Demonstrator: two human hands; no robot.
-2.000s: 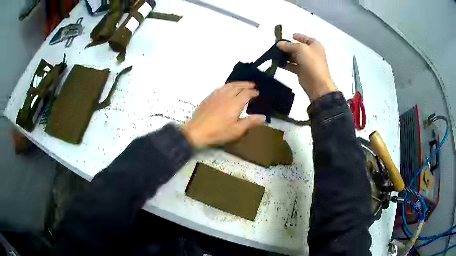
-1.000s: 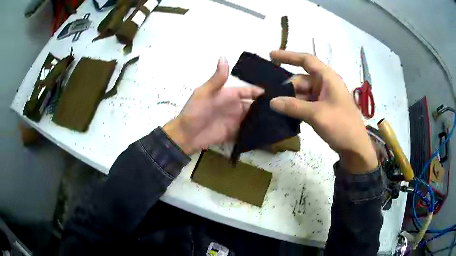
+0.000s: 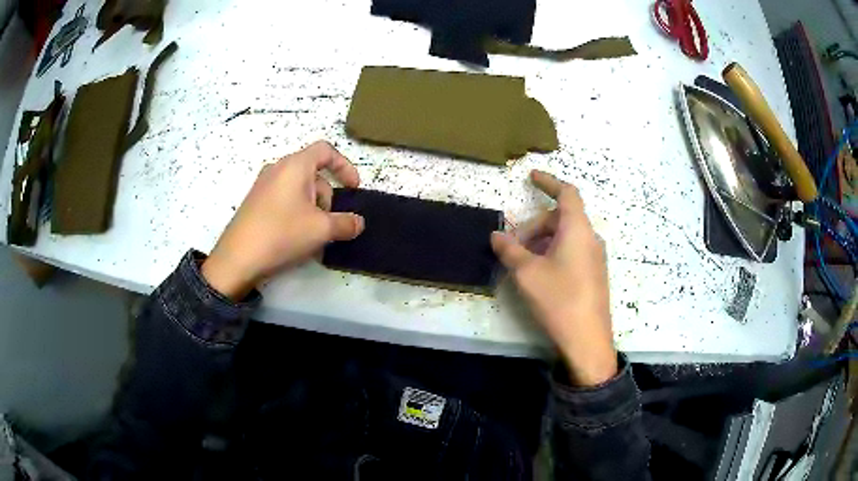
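Note:
A black interfacing piece (image 3: 414, 238) lies flat over an olive panel (image 3: 405, 281), which shows only as a thin strip along the near edge. My left hand (image 3: 287, 218) pinches its left end, thumb on top. My right hand (image 3: 563, 268) holds its right end between thumb and fingers. Beyond it lies the stack of olive cut pieces (image 3: 437, 110), its rounded tab to the right. The stack of black cut pieces (image 3: 480, 21) is at the top edge, partly cut off, with an olive strip (image 3: 583, 49) beside it.
The steam iron (image 3: 738, 155) lies on its dark rest at the right, wooden handle up, near blue hoses (image 3: 833, 249). Red-handled scissors (image 3: 685, 26) are at the top right. A larger olive panel (image 3: 92, 155) and olive strips are at the left. The white tabletop (image 3: 649, 319) carries scattered thread ends.
The black piece has come from my hands over the stacks down onto the nearest olive panel. Both hands have moved nearer me. The view has shifted, showing the whole iron.

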